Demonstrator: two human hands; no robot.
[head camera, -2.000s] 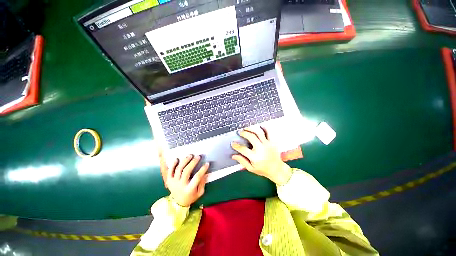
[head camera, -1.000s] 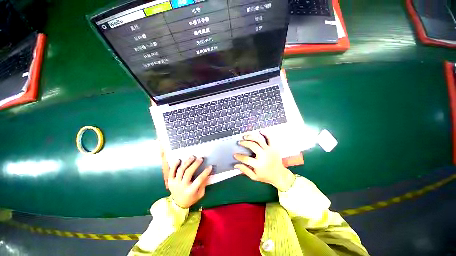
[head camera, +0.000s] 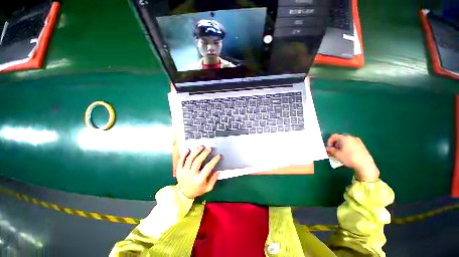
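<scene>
The open silver-grey laptop (head camera: 251, 151) lies before me on a white sheet and an orange-red tray (head camera: 292, 169). Its screen (head camera: 297, 45) shows a camera test window with a live picture of a person. The keyboard (head camera: 241, 114) is uncovered. My left hand (head camera: 197, 173) rests, fingers spread, on the palm rest and the left edge of the touchpad (head camera: 234, 152). My right hand (head camera: 352, 153) is right of the laptop's front corner, fingers bent onto the small white block (head camera: 335, 162), which is partly hidden under them.
A yellow tape roll (head camera: 100, 115) lies on the green bench (head camera: 136, 170) to the left. Other laptops in orange-red trays stand at the back left (head camera: 43, 45), behind the screen (head camera: 347, 59) and at the back right (head camera: 434, 47). Another orange-red edge (head camera: 456, 150) shows at far right.
My right hand has left the touchpad and moved right to the white block. The keyboard test window closed, then the live camera picture appeared. The view has shifted; my left hand stays on the laptop.
</scene>
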